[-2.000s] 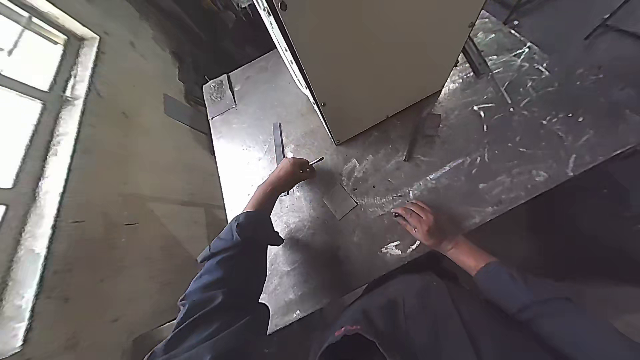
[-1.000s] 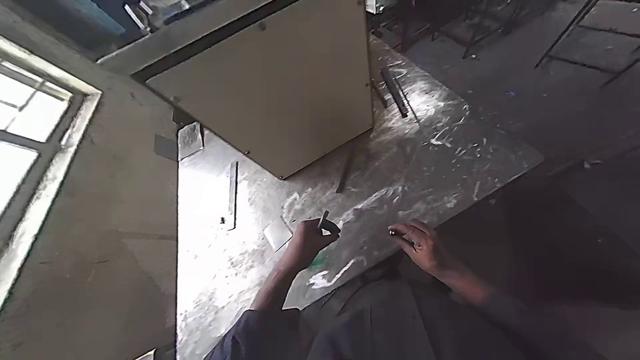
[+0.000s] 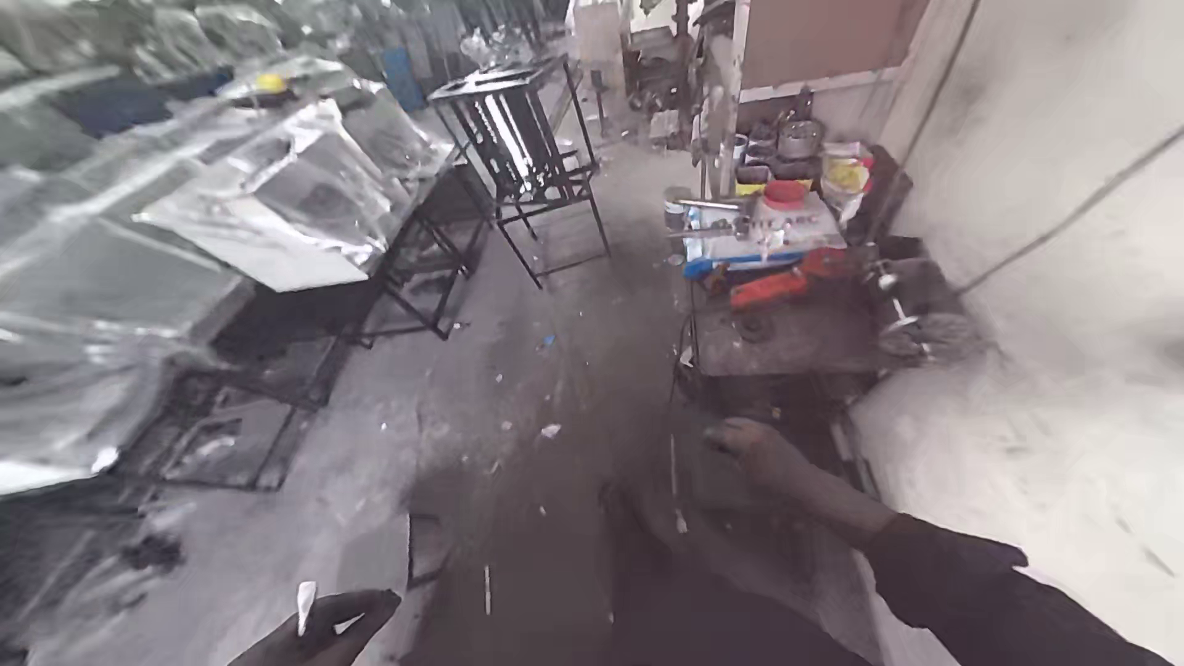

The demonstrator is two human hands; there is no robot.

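Observation:
At the bottom left is my left hand [image 3: 324, 634], its thumb and finger pinched around a small white stick [image 3: 306, 606] that points upward. My right hand [image 3: 754, 449] is out in front at the right, just below the near edge of a low metal-topped bench [image 3: 786, 347]; its fingers are curled and blurred, and whether they hold something does not show. On that bench lie a red-orange power tool [image 3: 770, 289], a plastic container with a red top [image 3: 784, 199] and a dark thing with a metal rod.
A wall [image 3: 1064, 370] runs along the right. Plastic-wrapped boxes [image 3: 314, 203] stand on dark metal frames at the left. Farther ahead is a black metal stand [image 3: 523, 139]. The floor [image 3: 546, 370] between them bears small scraps.
The view has swung from the metal table with the large panelled box to a floor passage and another bench. My hands are farther apart than before.

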